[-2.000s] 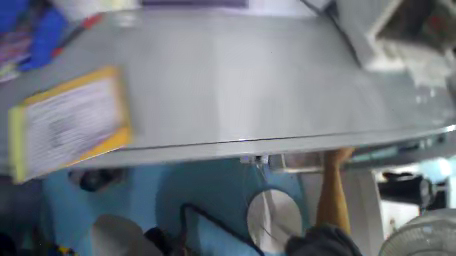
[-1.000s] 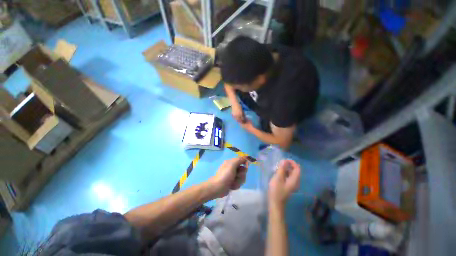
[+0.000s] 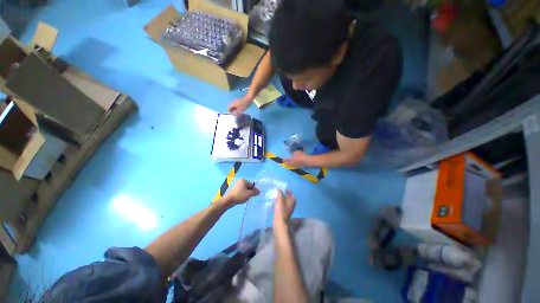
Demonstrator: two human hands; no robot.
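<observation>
A clear plastic bag (image 3: 259, 219) hangs between my hands over my lap. My left hand (image 3: 241, 192) is closed on the bag's left side, with a small dark bit at its fingertips. My right hand (image 3: 285, 205) pinches the bag's right upper side. The bag's contents cannot be made out. Ahead on the blue floor is a digital scale (image 3: 222, 155) with a dark panel and lit displays. Small black parts (image 3: 235, 138) lie in a cluster on its plate. Another person's hand (image 3: 239, 106) is at the plate's far edge, by the parts.
A crouching person in black (image 3: 367, 77) is beyond the scale, the other hand near a small clear bag (image 3: 293, 144). An open carton (image 3: 228, 80) of packed parts stands behind. A pallet with cartons (image 3: 112, 124) is left; an orange-and-white box (image 3: 453, 198) is right.
My hands have moved closer together, with the bag now spread between them. The other person's hand has reached to the scale plate. The view has shifted from the grey shelf to the floor.
</observation>
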